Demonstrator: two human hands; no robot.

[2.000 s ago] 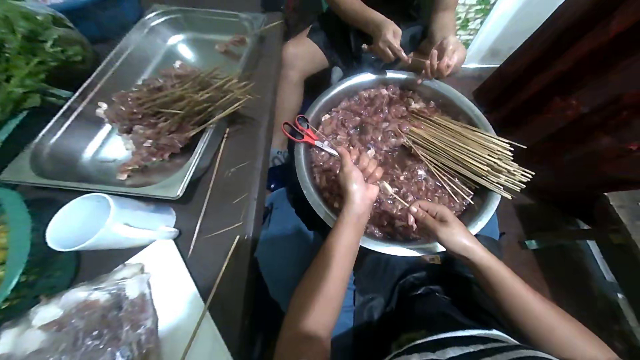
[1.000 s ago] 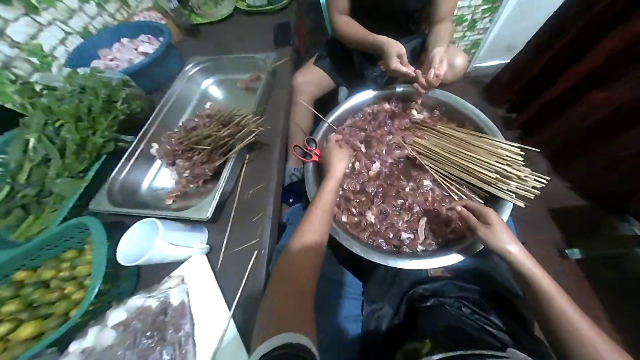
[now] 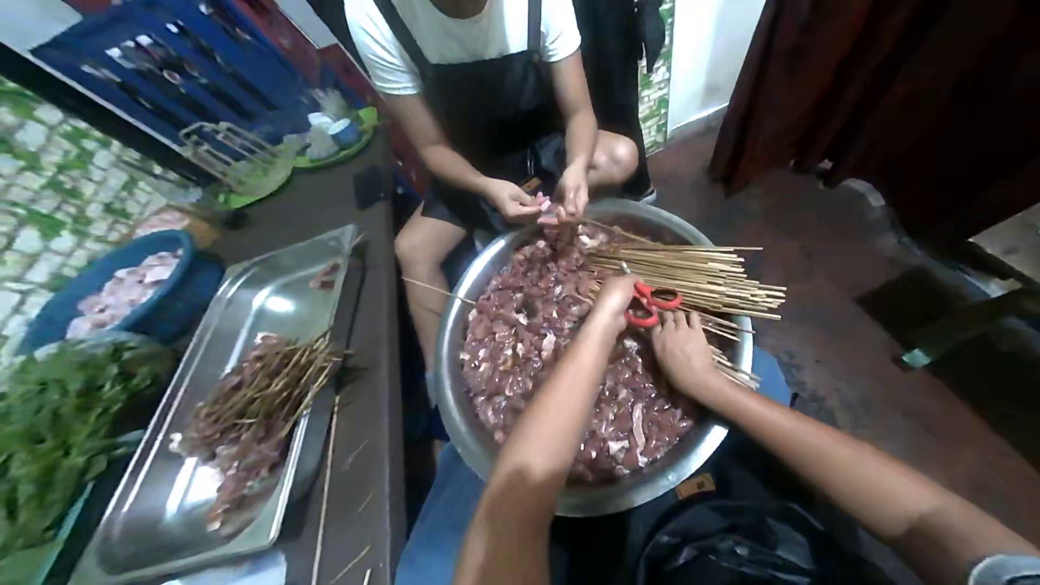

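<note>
A large round metal basin (image 3: pixel 455 382) holds small cut pieces of raw meat (image 3: pixel 520 349). Many bamboo skewers (image 3: pixel 691 272) lie across its right side, their bare ends past the rim. My left hand (image 3: pixel 615 301) is over the middle of the basin, closed around red-handled scissors (image 3: pixel 654 303) near their pivot; the blades are mostly hidden. Just right of the scissors, my right hand (image 3: pixel 682 345) rests with bent fingers at the lower skewers; whether it grips any cannot be told. One lone skewer (image 3: pixel 439 288) sticks out over the left rim.
Opposite sits a person in a dark apron, whose hands (image 3: pixel 544 201) hold meat at the basin's far rim. On the table at left are a metal tray (image 3: pixel 280 504) with loaded skewers (image 3: pixel 260 406), a blue basin (image 3: pixel 188 268) of pale meat and leafy greens (image 3: pixel 65 431).
My left hand has gone from the basin's left rim to its middle, and the scissors, at that rim before, are now in it. My right hand has moved up beside the scissors. The view has shifted.
</note>
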